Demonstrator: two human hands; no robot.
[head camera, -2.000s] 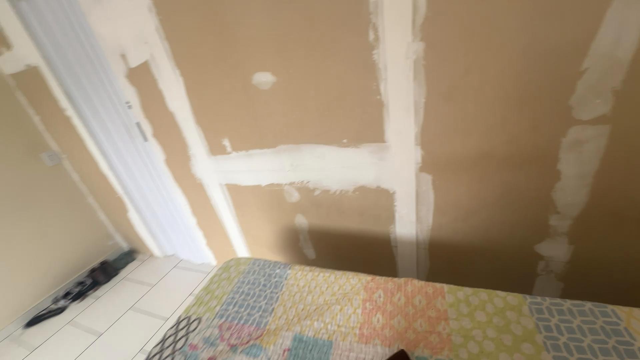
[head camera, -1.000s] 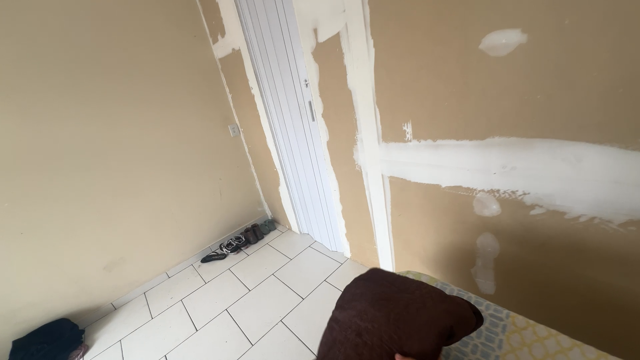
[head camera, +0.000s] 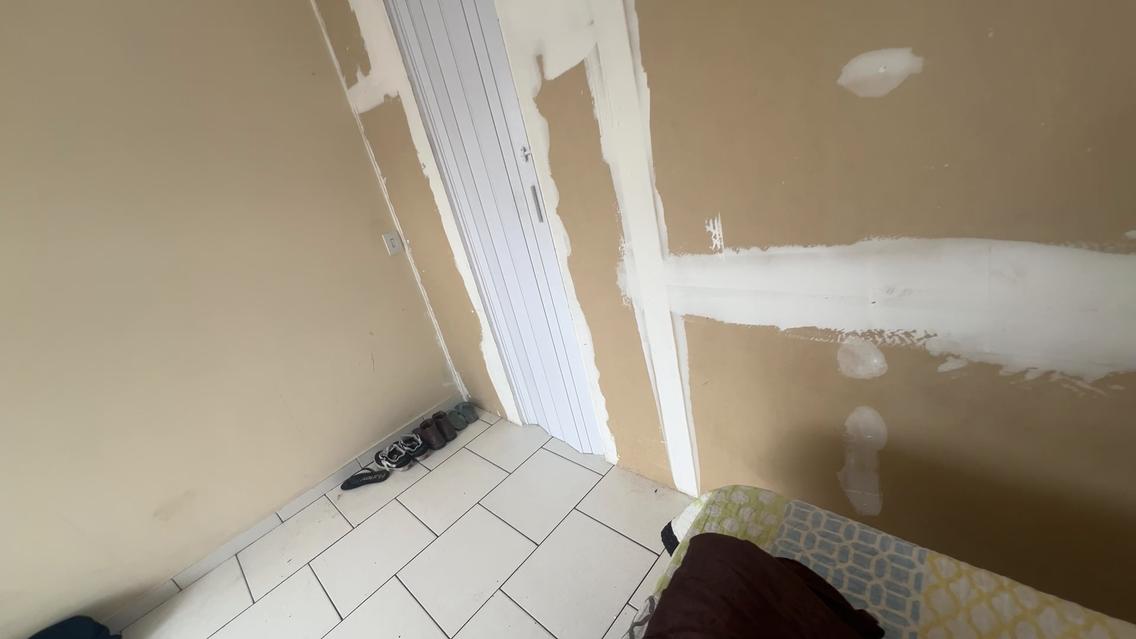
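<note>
Neither of my hands shows in the head view. A dark brown cloth lies or hangs over the near part of a bed with a patchwork cover, at the bottom right. Its lower part runs out of the frame, and whether a hand holds it there cannot be seen. The cover has patterned squares of yellow-green, blue-grey and yellow.
A white folding door stands in a wall with white filler bands. Sandals and shoes line the foot of the left wall on white floor tiles. A dark blue item is at the bottom left corner.
The view has swung left to the door and floor. The brown cloth, raised and bulky one second ago, now sits lower and further right in the frame.
</note>
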